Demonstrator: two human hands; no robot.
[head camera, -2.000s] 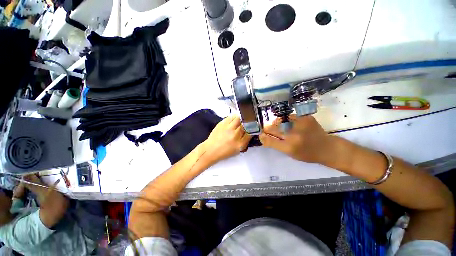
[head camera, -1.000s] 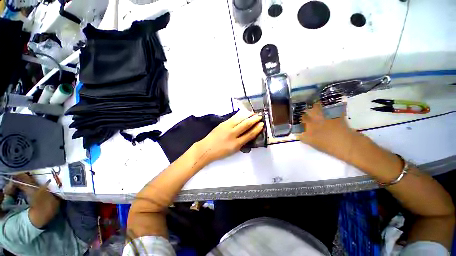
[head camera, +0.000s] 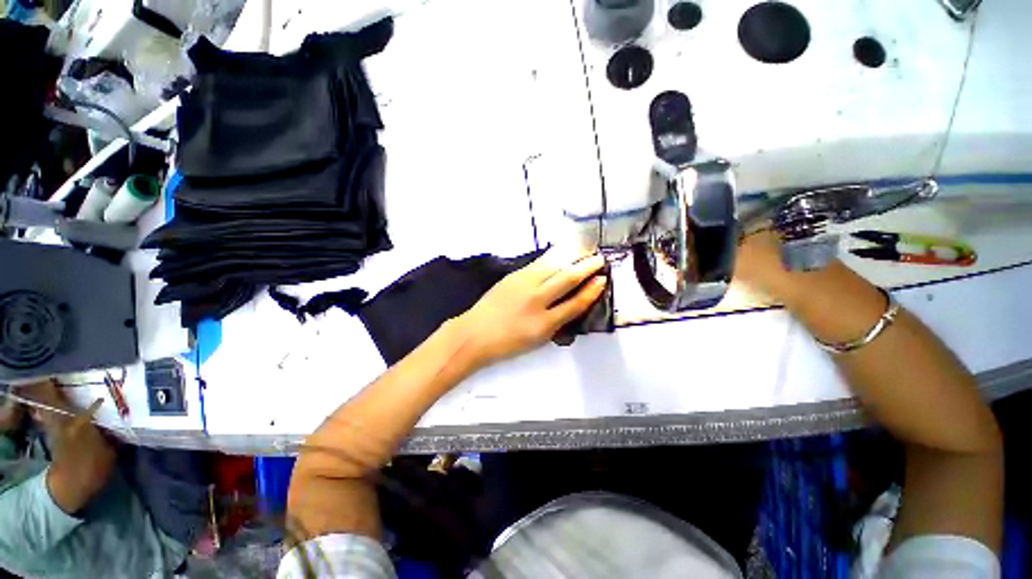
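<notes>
A black cut piece (head camera: 436, 296) lies flat on the white table, its right end beside the needle area of the sewing machine. My left hand (head camera: 523, 311) lies flat on its right part, fingers slightly apart, pointing to the needle area. My right hand (head camera: 760, 266) is behind the shiny take-up lever cover (head camera: 711, 235) and the thread tension assembly (head camera: 806, 226); its fingers are mostly hidden, so I cannot tell what they touch. A stack of black cut pieces (head camera: 272, 170) lies left of the machine, with a thin black strap (head camera: 328, 301) at its lower edge.
Thread snips (head camera: 914, 248) lie right of the needle area. The machine head (head camera: 860, 107) fills the upper right. At left are a grey motor housing (head camera: 68, 308), a switch box (head camera: 165, 388) and thread cones (head camera: 134, 198). Another person's arm (head camera: 77, 458) is at the lower left.
The view has shifted, so the machine sits further right. My right hand has moved from in front of the tension assembly to behind it and the lever cover. My left hand stays on the cloth.
</notes>
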